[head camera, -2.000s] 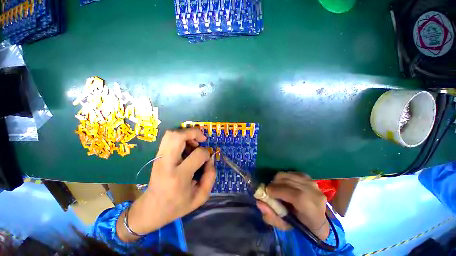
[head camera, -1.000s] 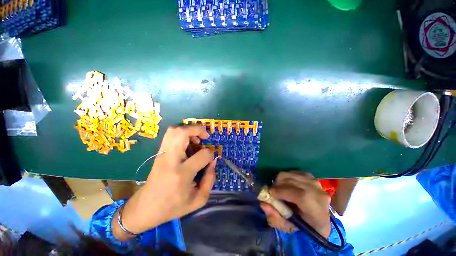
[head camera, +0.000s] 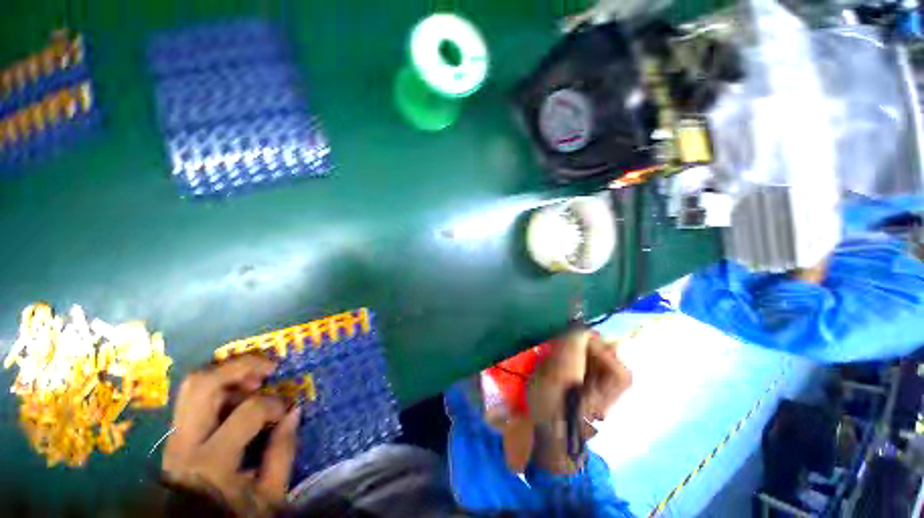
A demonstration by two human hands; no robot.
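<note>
The blue PCB panel [head camera: 344, 395] lies at the bench's front edge, with a comb-like yellow-orange row along its top. My left hand [head camera: 228, 425] is over its left side, fingertips at a second yellow-orange piece [head camera: 302, 387] on the panel. A thin solder wire [head camera: 159, 439] curves out behind that hand. My right hand [head camera: 580, 390] is blurred, closed around the soldering iron, right of the panel and below the off-white tip-cleaning pot [head camera: 542, 240]. The iron's black cable [head camera: 574, 425] hangs from the hand; the tip is too blurred to place.
Loose yellow-orange pieces [head camera: 86, 384] lie at left. Bare panels [head camera: 238, 106] and soldered panels [head camera: 46, 101] are at the far side. A green solder spool [head camera: 431, 96], a black fume fan [head camera: 588, 106] and cables stand beyond the pot. A neighbouring person's blue sleeve [head camera: 800, 304] is at right.
The view has swung to the right, bringing the spool and neighbouring person into view. My right hand has lifted the iron away from the panel toward the pot. My left hand remains at the panel.
</note>
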